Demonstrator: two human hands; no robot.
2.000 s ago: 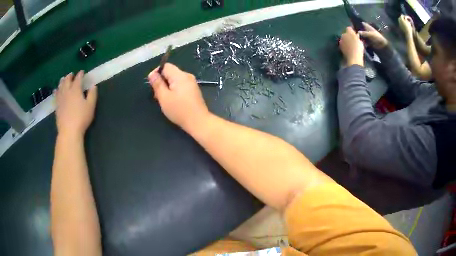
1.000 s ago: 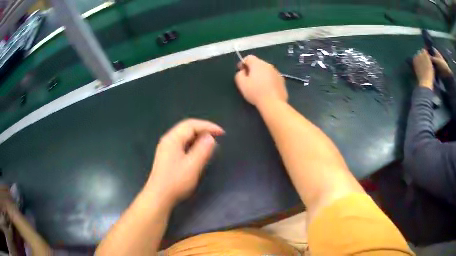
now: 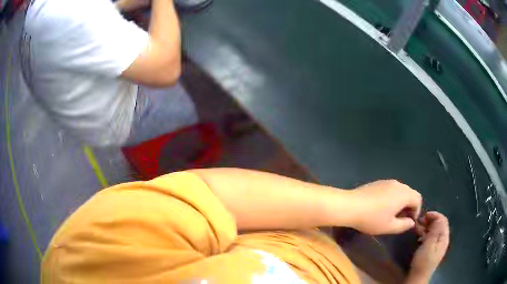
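My left hand reaches in from the left over the table's near edge, its thumb and fingers bent together. My right hand is at the lower right, its fingertips meeting those of my left hand. A small dark thing shows between the fingertips of both hands; blur hides its shape and which hand holds it. No tweezers can be made out in my right hand. The glittering pile of metal inserts lies at the right edge, blurred and cut off.
The dark green tabletop curves beyond my hands. A pale rail with an upright post borders a green surface carrying dark housings. A seated person in white is at upper left, near a red object.
The view has swung left, so the pile shows at the right edge. My hands, apart before, now meet at the fingertips. The silver tool seen in my right hand no longer shows.
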